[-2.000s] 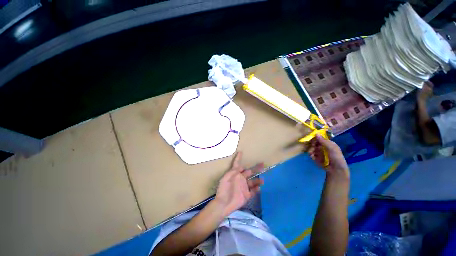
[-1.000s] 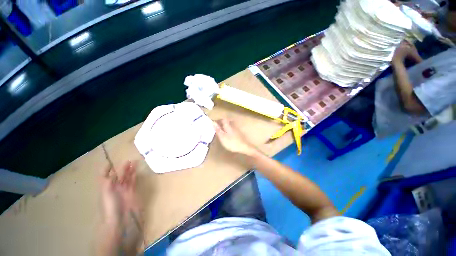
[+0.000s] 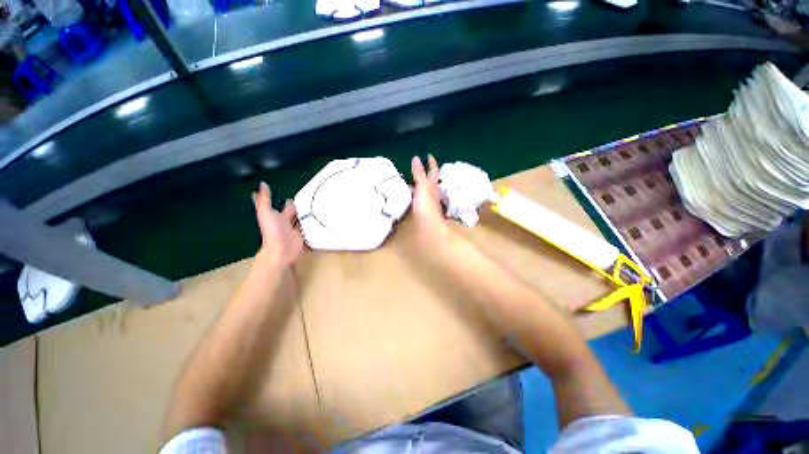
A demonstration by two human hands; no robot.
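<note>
A white many-sided panel [image 3: 355, 208] with a thin dark wire loop and small grey tabs is between my two hands, at the far edge of the cardboard-covered bench, partly over the green belt. My left hand [image 3: 280, 230] is at its left edge, fingers pointing up. My right hand [image 3: 428, 204] is at its right edge. Both hold the panel by its sides; the exact finger contact is hard to see. The yellow caulking gun [image 3: 568, 238] with a white tube lies on the bench at the right, its nozzle end at a crumpled white wad [image 3: 464, 190].
The green conveyor [image 3: 222, 208] runs beyond the cardboard-covered bench [image 3: 390, 337]. Another white panel [image 3: 46, 288] lies at the far left behind a grey bar [image 3: 98, 253]. At the right, a tall cream-white stack [image 3: 750, 164] stands on a reddish-brown patterned mat [image 3: 621, 186].
My right hand has let go of the caulking gun, which now lies on the bench. Both hands have come to the panel's sides, and the panel has moved away from me to the belt edge.
</note>
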